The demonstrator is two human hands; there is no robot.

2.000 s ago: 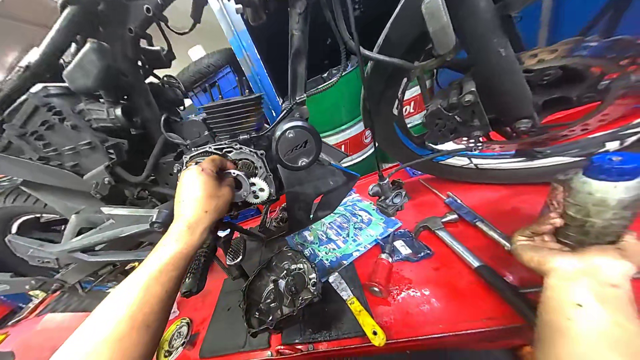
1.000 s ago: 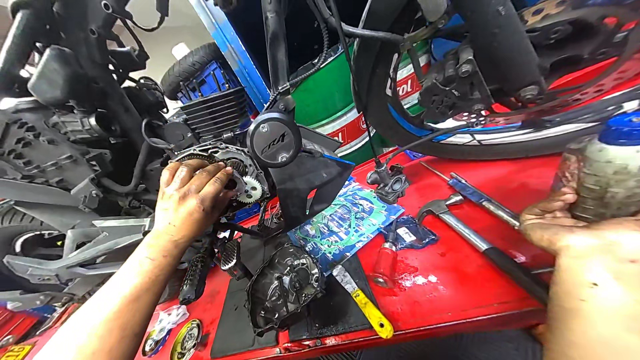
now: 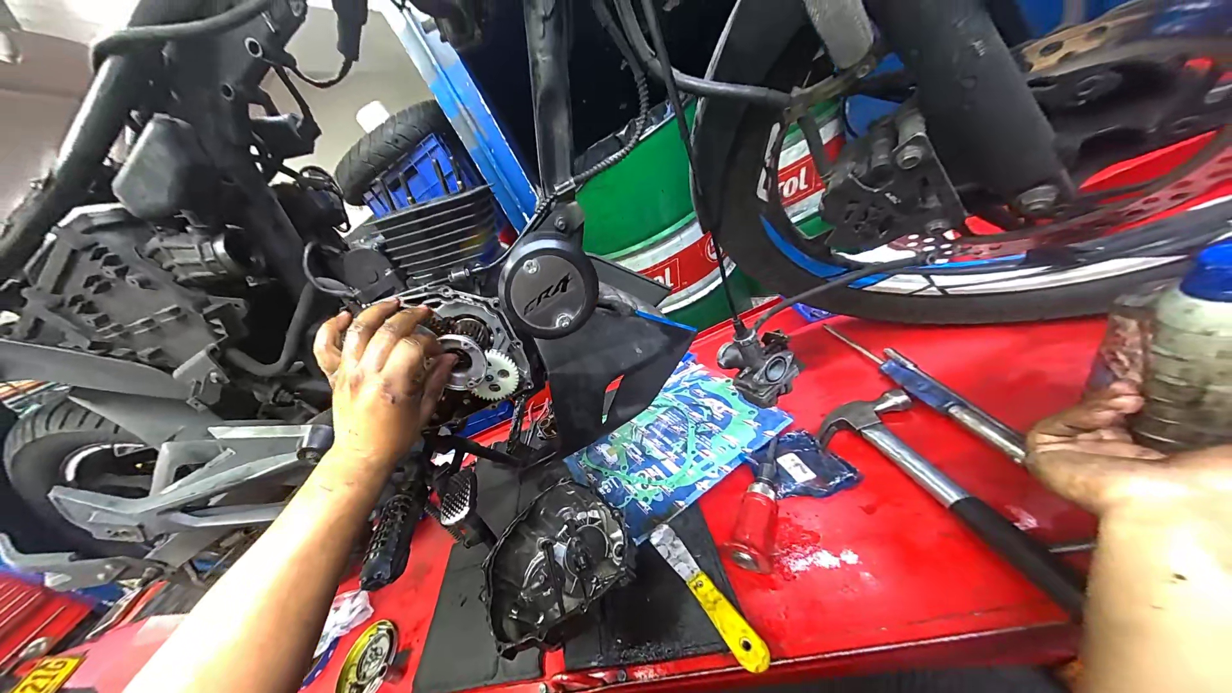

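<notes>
My left hand (image 3: 390, 371) is at the opened side of a motorcycle engine, its fingers curled at a metal ring-shaped part (image 3: 464, 362) inside the housing. Whether the fingers grip that part cannot be told. A white toothed gear (image 3: 497, 375) shows just right of it, below the finned cylinder (image 3: 433, 231). At the right edge my right hand (image 3: 1097, 448) holds a translucent plastic bottle (image 3: 1193, 356) with a blue cap, partly out of view. An engine side cover (image 3: 558, 568) lies on a black mat, below a gasket set (image 3: 683, 438) in blue packaging.
On the red bench (image 3: 895, 597) lie a claw hammer (image 3: 924, 481), a yellow-handled scraper (image 3: 712, 597), a red-handled screwdriver (image 3: 756, 525), a carburetor (image 3: 765, 366) and a long metal tool with a blue section (image 3: 948, 399). The front wheel (image 3: 924, 298) and a green drum (image 3: 645, 202) stand behind.
My left hand has shifted off the gears, so the ring-shaped part and white gear show more than one second ago. My right hand keeps the bottle at the right.
</notes>
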